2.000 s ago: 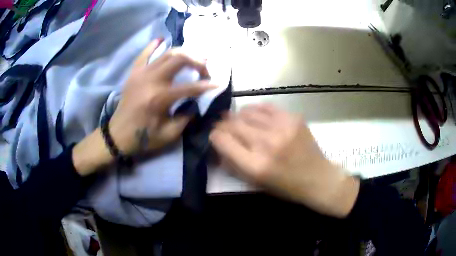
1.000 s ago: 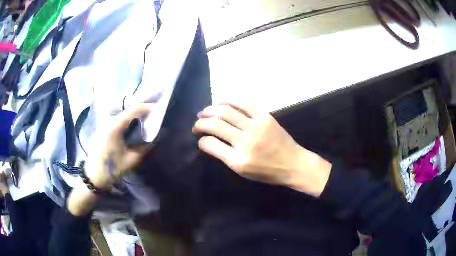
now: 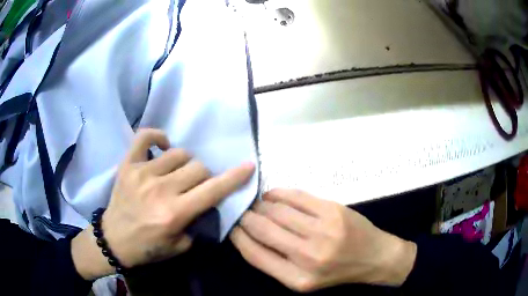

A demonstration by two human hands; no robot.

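The garment body [image 3: 197, 98], pale grey-blue with dark strips, lies bunched over the left of the machine bed. Its right edge shows a narrow dark margin [image 3: 253, 115] running down to the table's front edge. My left hand [image 3: 168, 202] lies on the pale cloth, its index finger extended to the edge, a dark piece of cloth under the palm. My right hand [image 3: 312, 240] pinches the cloth edge at its lower corner, at the table's front edge. What lies beneath the fingers is hidden.
Scissors with dark-red handles [image 3: 499, 95] lie at the right of the cream machine bed [image 3: 347, 52]. The needle plate [image 3: 283, 17] is at the top. A printed scale [image 3: 417, 162] runs along the front edge. A box with bright pink scraps [image 3: 477, 222] is below right.
The pale cloth now lies flat over the dark layer, which shows only as a thin margin. My left hand has moved right onto it; my right hand is lower at the edge. The view has shifted.
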